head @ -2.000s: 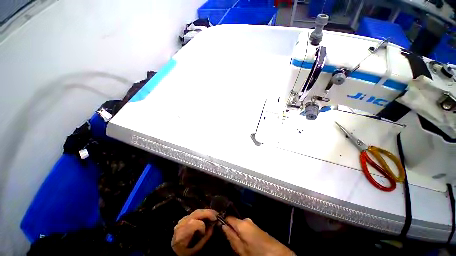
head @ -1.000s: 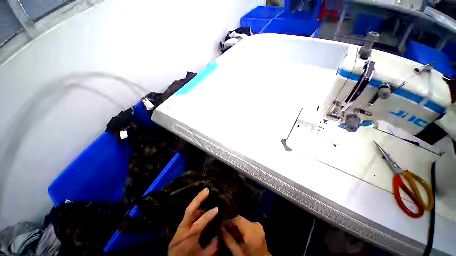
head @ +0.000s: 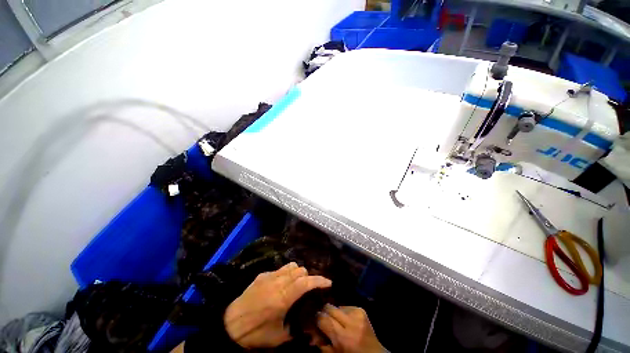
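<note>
My left hand and my right hand are bare and low in the view, below the table's front edge. Both grip a dark plaid garment piece between them, with the fingers bent over its cloth. The part they hold is dark and folded, and its details cannot be told. More dark plaid cloth spreads around and behind the hands. The right hand is partly cut off by the lower edge.
The white table carries the sewing machine and scissors with red and yellow-orange handles. Blue bins of dark garments stand left and below. A black strap crosses the table's right side.
The view has swung left, so the table and machine sit further right. My left hand's fingers, spread upward a second ago, are now bent across the cloth towards my right hand.
</note>
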